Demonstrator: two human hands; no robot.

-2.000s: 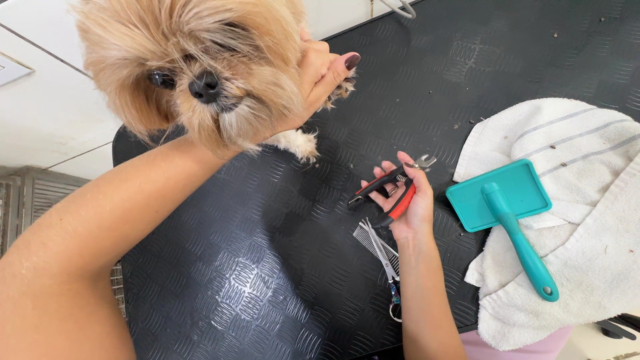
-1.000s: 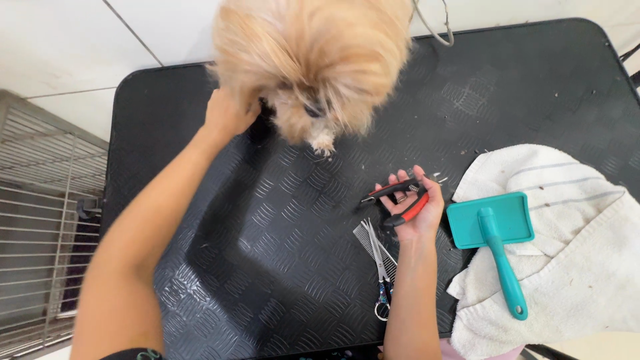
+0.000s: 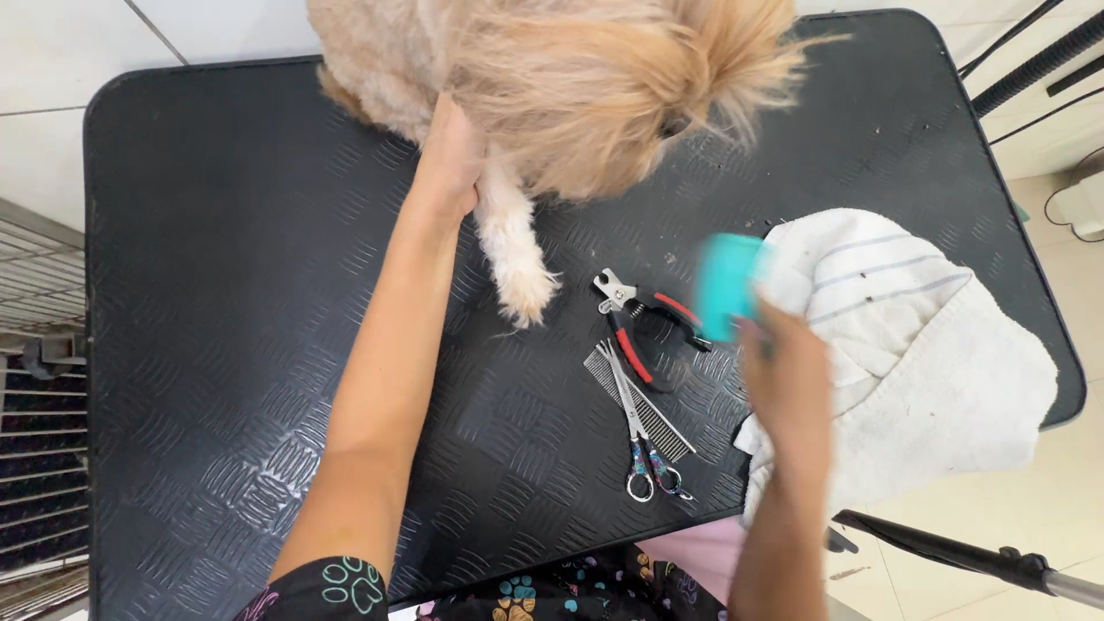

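Note:
My left hand is at the upper front leg of a tan, long-haired dog, whose pale paw rests on the black grooming table. The dog hides part of this hand's fingers. Blurred by motion, my right hand holds a teal slicker brush above the table, beside the towel. Nail clippers with black and red handles lie spread between the paw and the brush. Just below them, scissors with patterned handles lie across a metal comb.
A white striped towel, with dark specks on it, lies over the table's right part. A metal cage stands at the left. Black hoses hang at the upper right, and a black-and-metal pole is at the lower right.
My right hand has let go of the nail clippers, now on the table, and taken hold of the brush, which lay on the towel. The dog's head has moved right.

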